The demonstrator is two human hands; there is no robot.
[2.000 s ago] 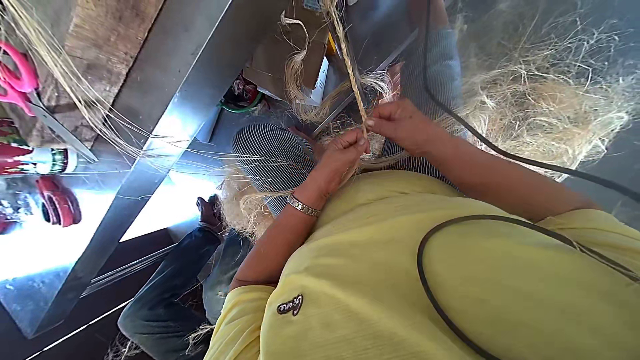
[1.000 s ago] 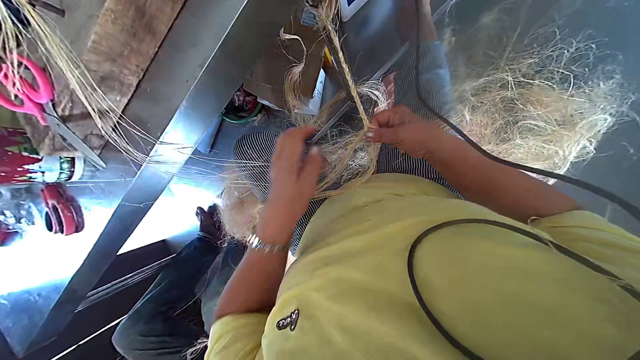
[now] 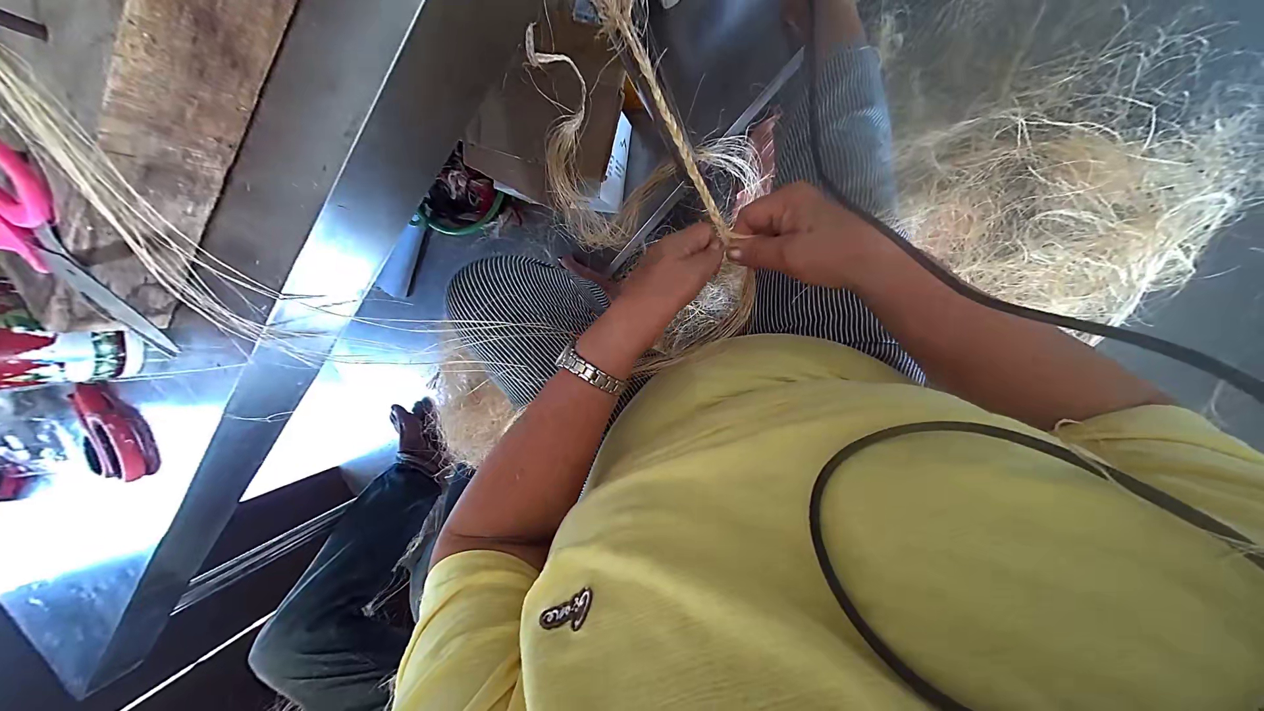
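Note:
A braided cord of pale plant fibre (image 3: 676, 123) runs down from the top edge to my two hands. My left hand (image 3: 681, 265), with a metal watch (image 3: 590, 370) on its wrist, is closed on the lower end of the braid. Just to its right, my right hand (image 3: 795, 234) pinches fibre strands at the same spot, thumb against fingers. Loose strands (image 3: 696, 321) hang below the hands over the lap, and their tips are partly hidden. A separate wispy fibre tail (image 3: 568, 148) hangs left of the braid.
A large heap of loose fibre (image 3: 1066, 197) lies at upper right. Pink-handled scissors (image 3: 99, 296), long strands and a wooden board (image 3: 188, 109) are on the metal-edged table (image 3: 341, 227) at left. A black cable (image 3: 997, 301) crosses my right arm. Another person's leg (image 3: 341, 583) shows at lower left.
One second ago my left hand was raised to the left of the braid; now it is back at the braid's lower end, against my right hand, which has stayed at the strands.

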